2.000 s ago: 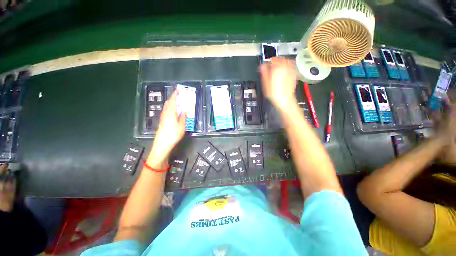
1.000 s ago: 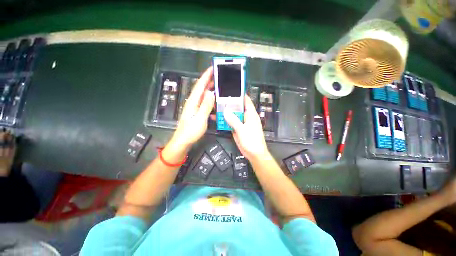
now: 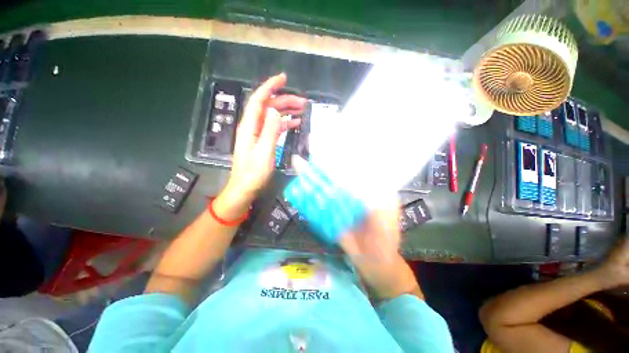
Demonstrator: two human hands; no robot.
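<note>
A keypad phone (image 3: 324, 203) with blue keys is tilted close to the camera; its upper part is lost in a bright white glare. My right hand (image 3: 372, 241), blurred, holds it by the keypad end. My left hand (image 3: 255, 148) is open over the clear plastic tray (image 3: 196, 141), fingers apart, in front of a phone that shows partly. A phone back with an open bay (image 3: 222, 120) lies in the tray's left pocket. Loose batteries lie near the body, one at the left (image 3: 177, 189), one by my left wrist (image 3: 277, 218) and one at the right (image 3: 416, 212).
A cream desk fan (image 3: 522, 76) stands at the right rear. A red marker (image 3: 452, 165) and a red pen (image 3: 475, 178) lie right of the tray. Another tray (image 3: 562, 210) with blue phones is farther right. Another person's arm (image 3: 552, 303) is at the lower right.
The phone held upright in both hands a second ago is now tilted in my right hand, its upper end glaring white. My left hand has let go and moved left.
</note>
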